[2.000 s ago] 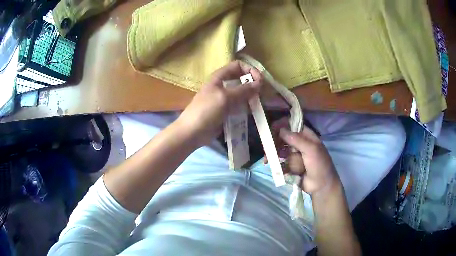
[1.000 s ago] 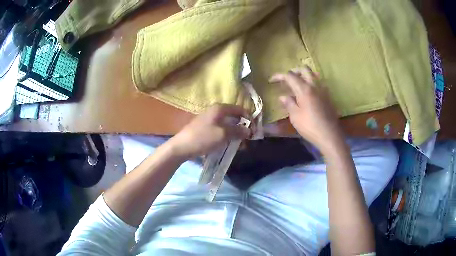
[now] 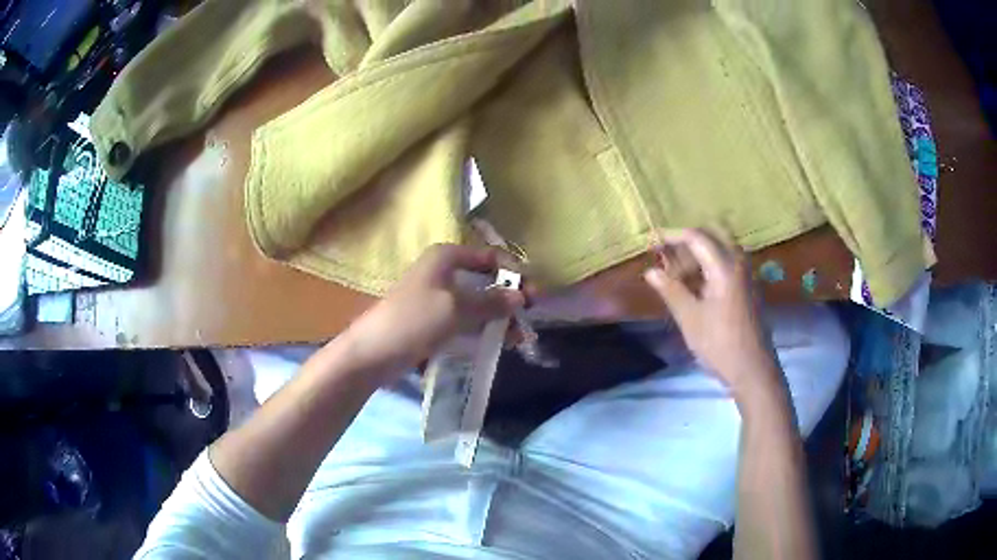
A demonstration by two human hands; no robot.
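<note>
The mustard-yellow jacket (image 3: 722, 131) lies spread on the brown table, with one sleeve reaching to the far left. My left hand (image 3: 437, 301) is at the table's front edge, closed on the hang tags (image 3: 479, 383), which hang down over my lap. A pale cord or strip (image 3: 530, 339) hangs beside its fingertips. A small white care label (image 3: 473, 184) sticks out of the jacket just above. My right hand (image 3: 705, 295) is at the jacket's lower hem, thumb and fingertips close together at the cloth edge; whether they pinch the hem or a thread is unclear.
A green-gridded black box (image 3: 82, 213) stands at the left of the table (image 3: 208, 263). Small pale blue scraps (image 3: 772, 270) lie near the front edge. A purple patterned item (image 3: 916, 153) shows under the jacket at the right. Clear plastic (image 3: 940, 405) hangs below right.
The cord bundle has left my right hand, which moved from the lap up to the jacket and then right along its hem. My left hand still holds the tags. The jacket appears shifted left in view.
</note>
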